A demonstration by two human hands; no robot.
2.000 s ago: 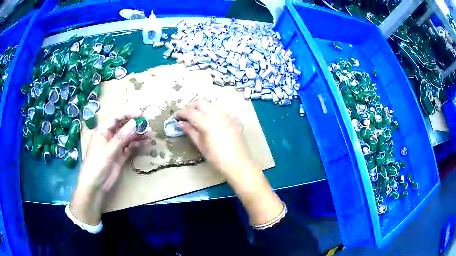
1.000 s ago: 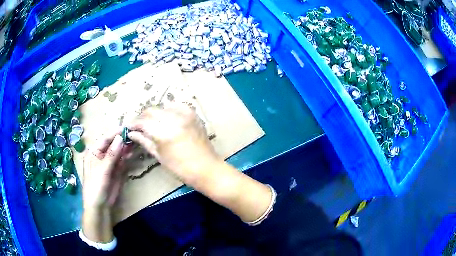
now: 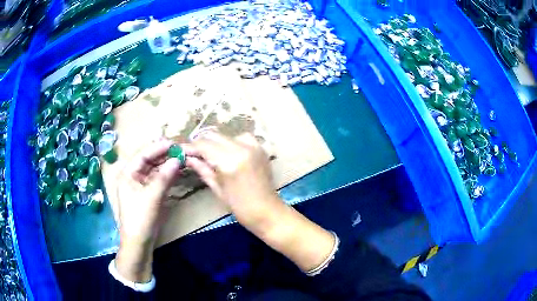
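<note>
A small green shell (image 3: 176, 154) is held between the fingertips of both hands, over the stained pad (image 3: 171, 109). My left hand (image 3: 147, 188) grips it from the left. My right hand (image 3: 235, 170) touches it from the right with thumb and finger; whether an insert is in it cannot be told. A thin pale applicator stick (image 3: 203, 122) shows just above the right fingers. The glue dish is mostly hidden behind my right hand. Loose green shells (image 3: 76, 138) lie in a pile at the left. A heap of silvery white inserts (image 3: 277, 41) lies at the top centre.
A cardboard sheet (image 3: 300, 150) lies under the pad on the green bench (image 3: 359, 138). A blue bin (image 3: 436, 170) at the right holds green assemblies (image 3: 453, 111). A white bottle (image 3: 158, 36) and a small white item (image 3: 133, 25) are behind. Blue bin walls stand left and behind.
Since two seconds ago, my right hand has moved left from the dish to the green shell in my left fingers. The view has shifted and tilted. The shell is now turned with its green side up.
</note>
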